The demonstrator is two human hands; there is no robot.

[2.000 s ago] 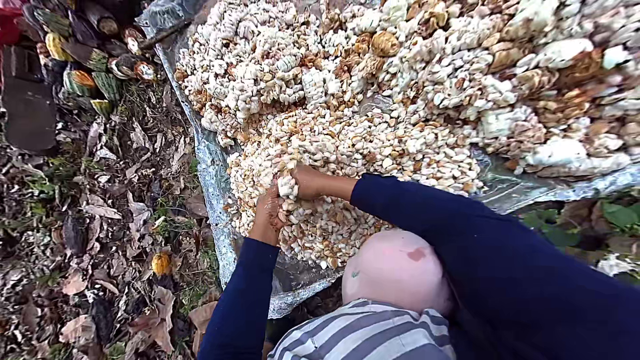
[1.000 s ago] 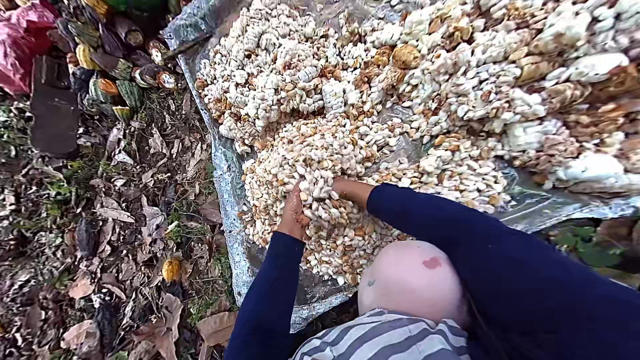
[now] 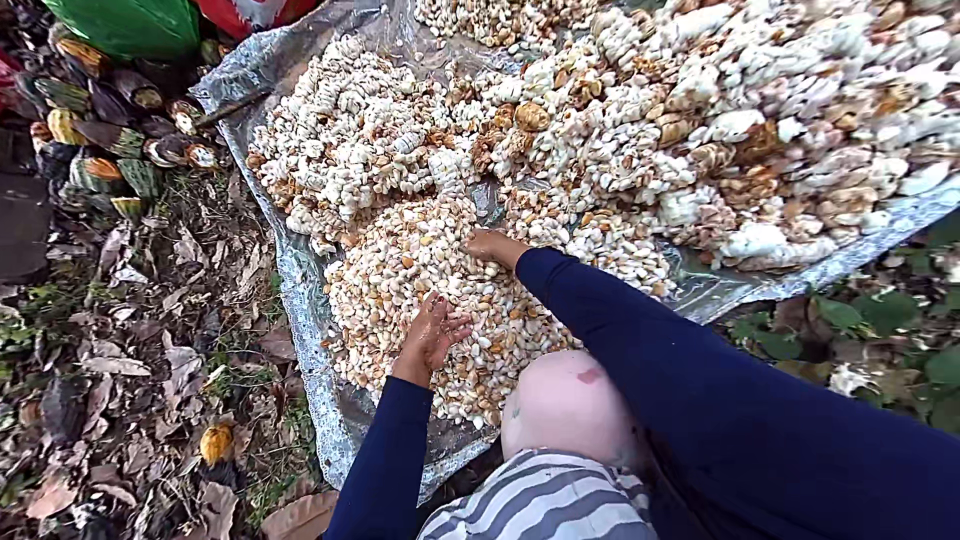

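A mound of loose wet cacao beans (image 3: 390, 262) lies on a plastic sheet (image 3: 304, 360). Over its lower part is my left hand (image 3: 435, 334), palm turned inward, fingers apart and nothing in it. My right hand (image 3: 491, 246) touches the upper right of the mound; its fingertips are partly hidden among the beans, so whether it holds any cannot be told. Clumps of white, pulpy cacao beans (image 3: 337, 127) lie beyond the mound, and a larger heap of clumped beans (image 3: 720, 150) spreads to the right.
Cacao pods and husks (image 3: 112, 139) are piled at the upper left, beside a green bag (image 3: 127, 26) and a red bag (image 3: 255, 13). A stick (image 3: 232, 109) crosses the sheet's edge. My knee (image 3: 566, 405) is close to the mound. One yellow pod (image 3: 217, 444) lies among dry leaves.
My hands were close together at the loose beans and are now apart, the right one farther up the mound. The left hand has opened. The view has shifted, showing more of the far side.
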